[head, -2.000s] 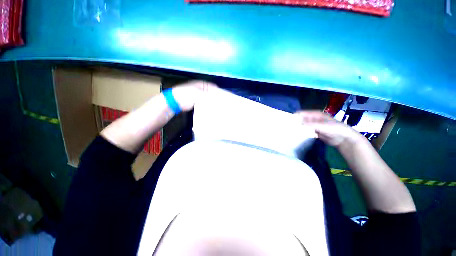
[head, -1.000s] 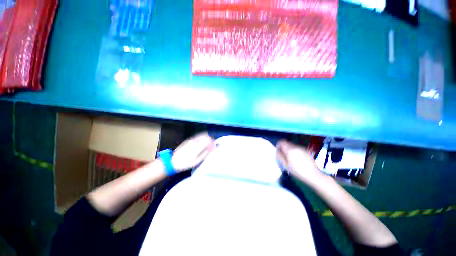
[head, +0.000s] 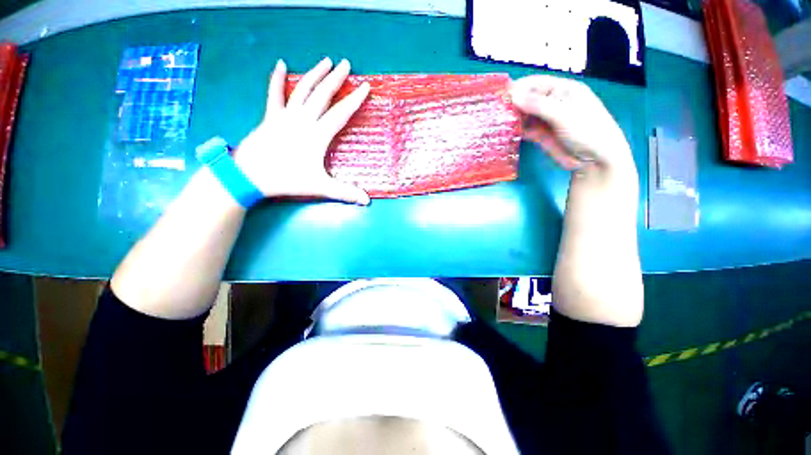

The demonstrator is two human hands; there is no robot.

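A red bubble bag [head: 427,133] lies flat on the green bench mat [head: 400,40]. My left hand [head: 302,142], with a blue band on its wrist, lies spread over the bag's left part, fingers apart and palm down. My right hand [head: 569,120] is at the bag's upper right corner, with its fingertips bent together on the edge. The hand hides that corner, but the fingers appear to pinch it.
Blue pads [head: 158,93] on a clear sheet lie left. Grey pads [head: 673,182] lie right. A white backing sheet with a black arch [head: 551,35] is behind. Red bags stand at the far right [head: 747,80] and left edge [head: 11,133]. Cartons are under the bench.
Both hands have moved up from the lap below the bench edge onto the red bag. The left is now spread flat and the right is at the corner. The view has shifted over the bench.
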